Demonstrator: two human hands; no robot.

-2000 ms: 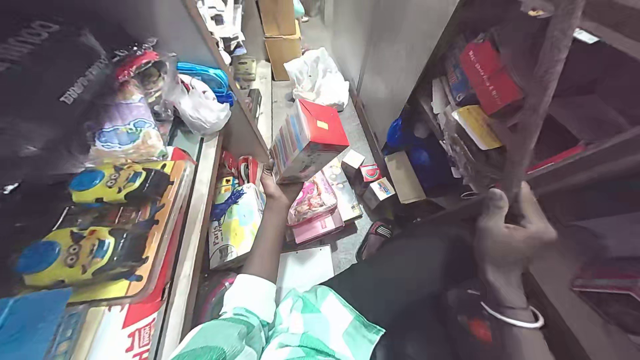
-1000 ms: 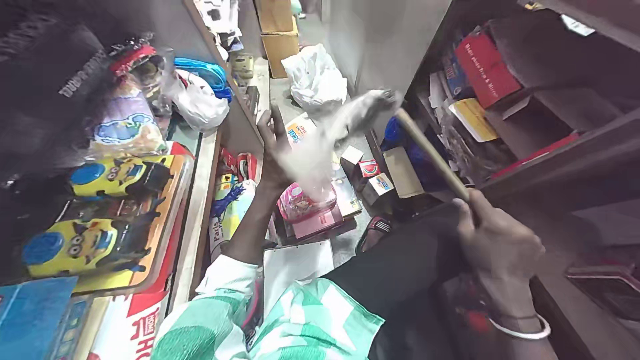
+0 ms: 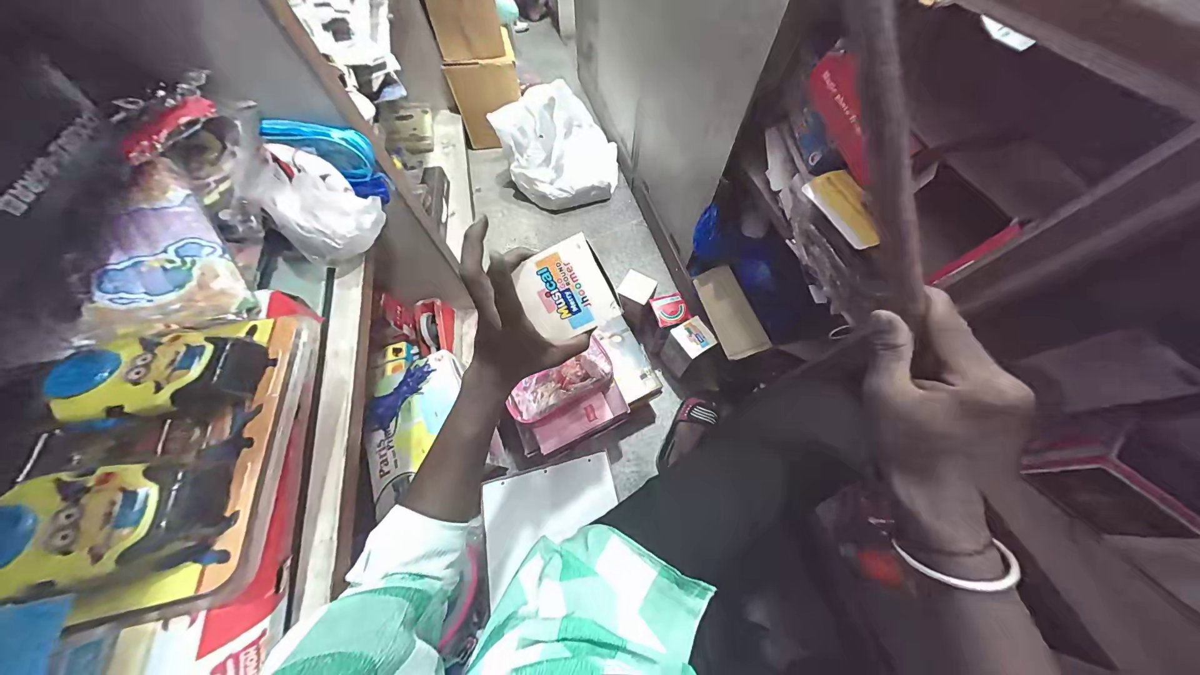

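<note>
A white cardboard toy box [image 3: 569,286] with colourful lettering is in my left hand [image 3: 525,323], its thumb across the lower edge and other fingers along the left side. It appears above a pink case with a clear top [image 3: 562,386]. At the right, my right hand [image 3: 937,384] is closed around a long wooden stick [image 3: 891,159], which rises past the top of the view, so its far end is hidden. A pale bangle circles the right wrist.
Yellow character toys in packaging [image 3: 141,375] lie on the left shelf. A white plastic bag [image 3: 555,145] and small boxes [image 3: 692,339] stand on the aisle floor. The right shelf holds a red box [image 3: 839,103]. A sandalled foot [image 3: 689,427] is beside the pink case.
The stick, with a greyish cloth at its end, crossed in front of the box one second ago; it has swung up and right. The box shows a white face instead of its earlier red one.
</note>
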